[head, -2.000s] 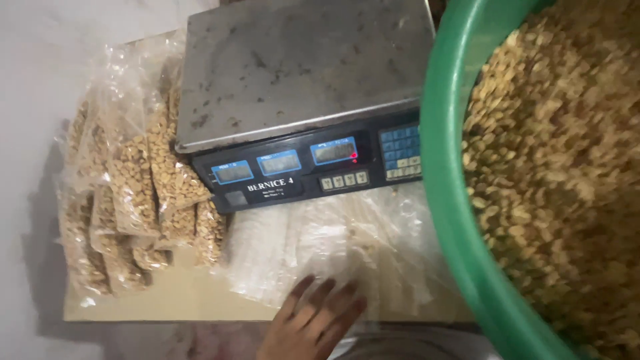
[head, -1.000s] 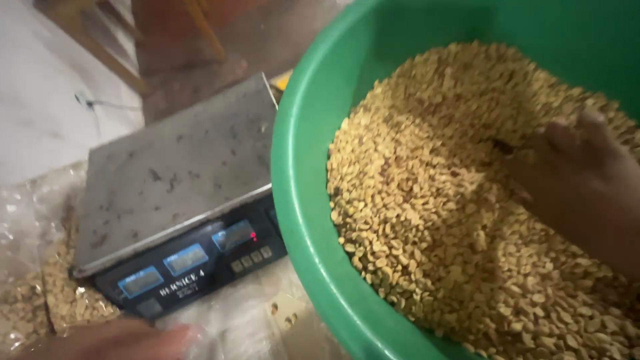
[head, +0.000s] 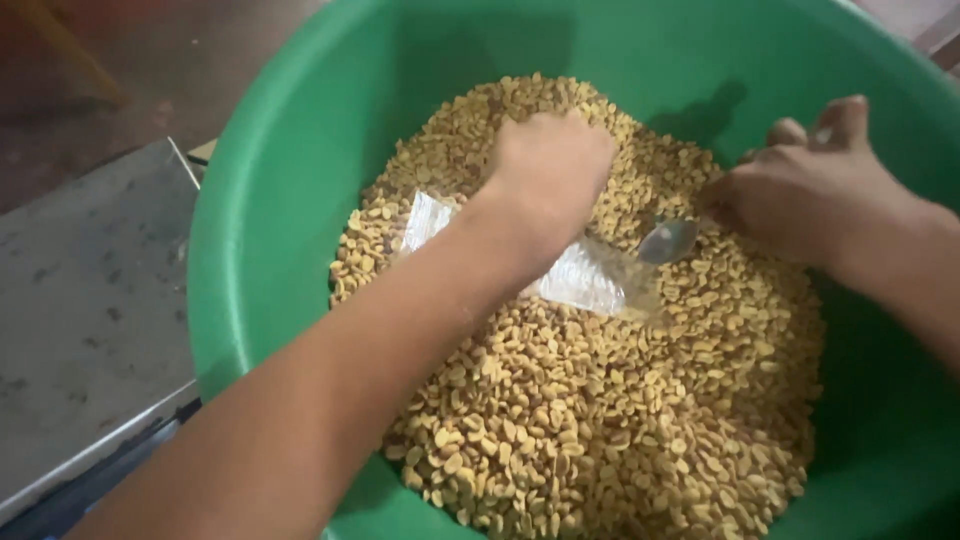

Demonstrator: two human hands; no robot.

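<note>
A wide green plastic tub (head: 247,195) holds a heap of split peanuts (head: 517,405). My left hand (head: 551,165) is over the upper part of the heap, its fingers curled and mostly hidden. Clear plastic bags (head: 581,281) lie on the peanuts under my left wrist and show on both sides of it; whether the fingers grip one cannot be told. At the right, my right hand (head: 810,187) is closed around the handle of a metal spoon (head: 667,240), whose bowl points left, just above the peanuts beside the bags.
Left of the tub stands a digital scale with a flat, spotted metal platform (head: 90,277). Its front panel shows only partly, behind my left forearm. A wooden leg (head: 71,49) rises from the floor at the upper left. The tub's high rim surrounds both hands.
The view has swung right to the tub. My left hand has moved from beside the scale to above the peanuts. Plastic bags and a spoon now show in the tub.
</note>
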